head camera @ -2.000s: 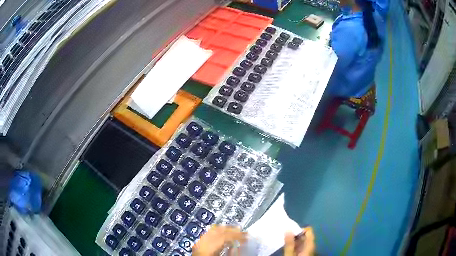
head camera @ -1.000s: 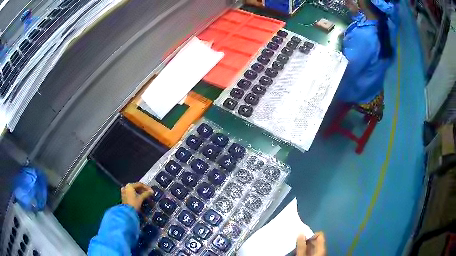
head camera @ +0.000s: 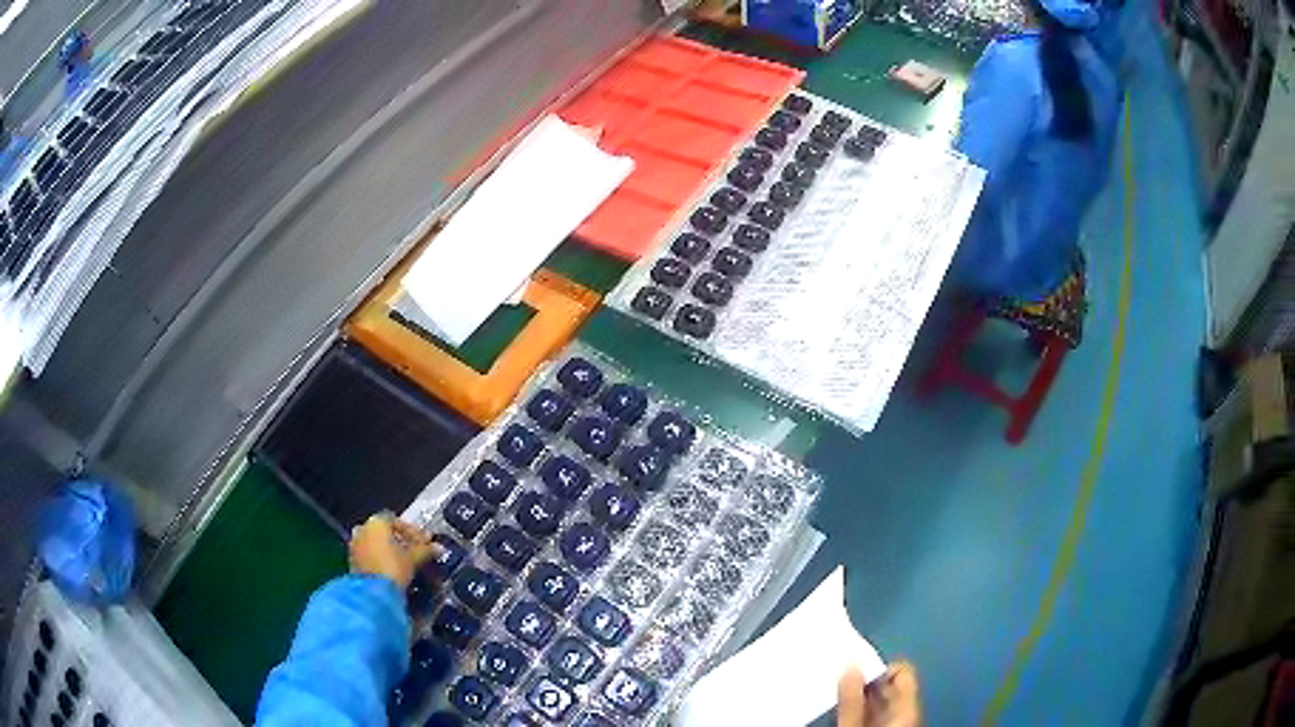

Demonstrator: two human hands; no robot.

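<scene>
A clear blister tray lies in front of me, with rows of black parts and glittering empty pockets on its right side. My left hand, in a blue sleeve, is at the tray's left edge. Its fingertips touch or almost touch a black part there; whether they grip it is hidden. My right hand, cut off by the bottom edge, pinches the corner of a white sheet, which lies over the tray's lower right side.
Beyond are an orange frame with white paper, a red-orange tray and a second tray, partly filled. A black tray lies to the left. A person in blue sits at upper right on a red stool.
My left hand has moved from beside the white sheet to the tray's left edge, and has stayed there over the last second. My right hand still holds the sheet.
</scene>
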